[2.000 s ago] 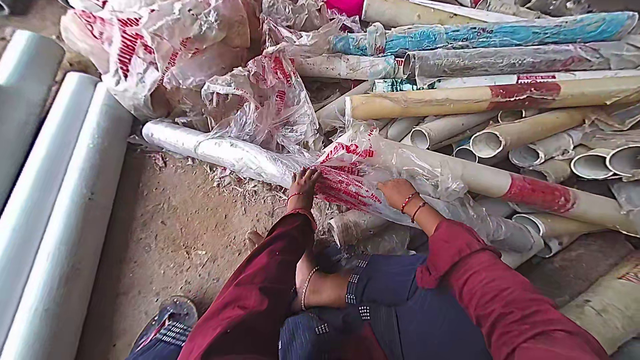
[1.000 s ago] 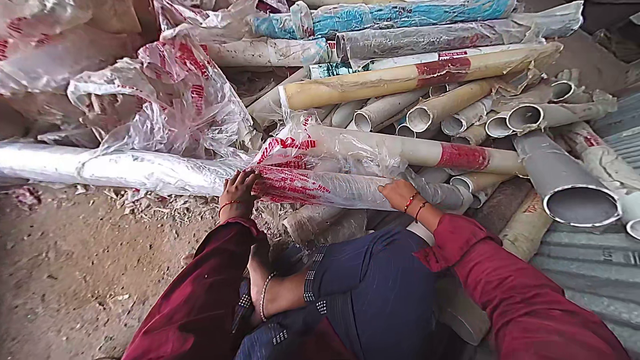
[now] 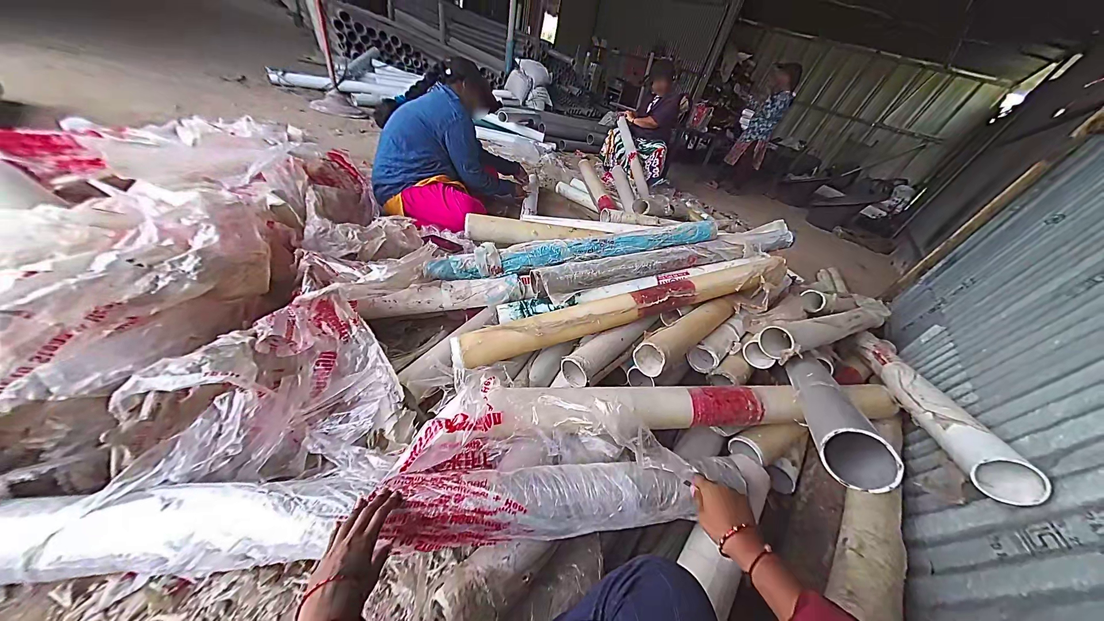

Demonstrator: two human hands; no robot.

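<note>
A pipe in clear plastic film with red print (image 3: 561, 500) lies across in front of me, its bright white part (image 3: 172, 526) reaching the left edge. My left hand (image 3: 358, 535) rests against the near side of the film, fingers apart. At the pipe's right end, my right hand (image 3: 720, 509) has its fingers closed on the film, with a small thin item at the fingertips that I cannot make out. Just behind lies a cream pipe with a red band (image 3: 621, 405). A grey pipe end (image 3: 750, 492) is under the wrapped pipe's right end.
Loose printed plastic wrap (image 3: 216, 328) is heaped at left. Many pipes, among them a yellowish pipe (image 3: 595, 323) and an open grey pipe (image 3: 845, 431), are piled ahead. Corrugated metal sheet (image 3: 1018, 345) stands at right. A person in blue (image 3: 440, 142) sits beyond the pile; two people are farther back.
The view has swung up and right, bringing other people into sight. My right hand has moved rightward along the wrapped pipe to its end. My left hand remains at the red-printed film.
</note>
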